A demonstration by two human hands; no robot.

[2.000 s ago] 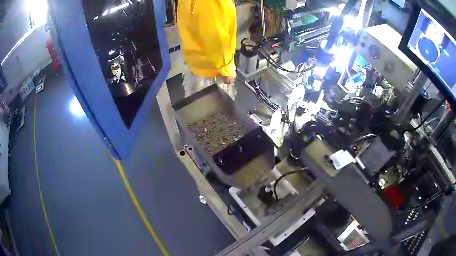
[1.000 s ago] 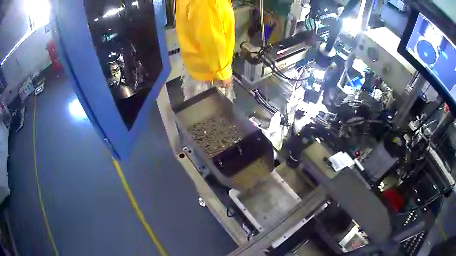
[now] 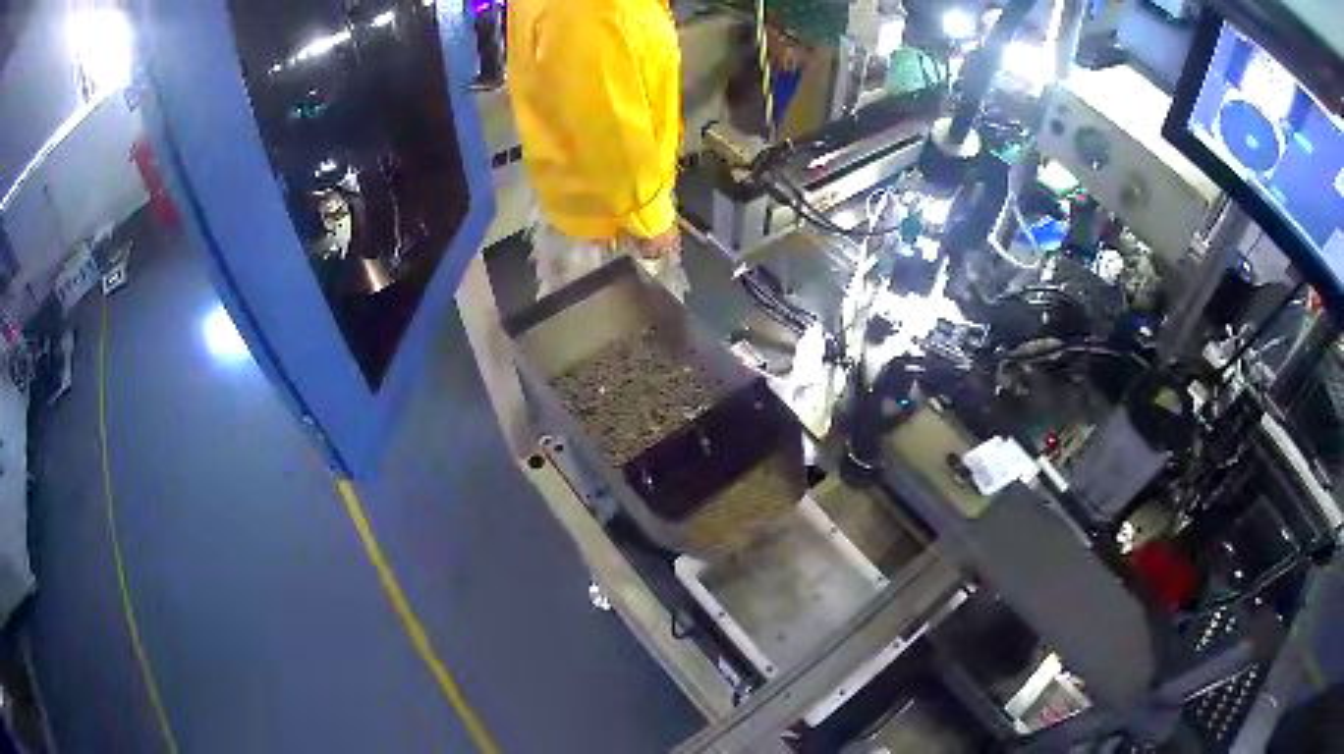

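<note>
Neither of my hands is in view. The hopper, an open metal box, stands nearest in front of me and holds many loose small brownish parts. A white tray with a bare grey bottom lies below the hopper's near end. A small white paper slip lies on the machine to the right of the hopper.
The blue-framed machine door stands at the left over the floor. A person in yellow stands behind the hopper. A monitor hangs at upper right. An aluminium profile crosses the front. A small red bin sits lower right.
The dark fitting and hose seen over the white tray two seconds ago are gone from there. The machine parts behind have shifted position and the bright lights there look different. The view has moved slightly.
</note>
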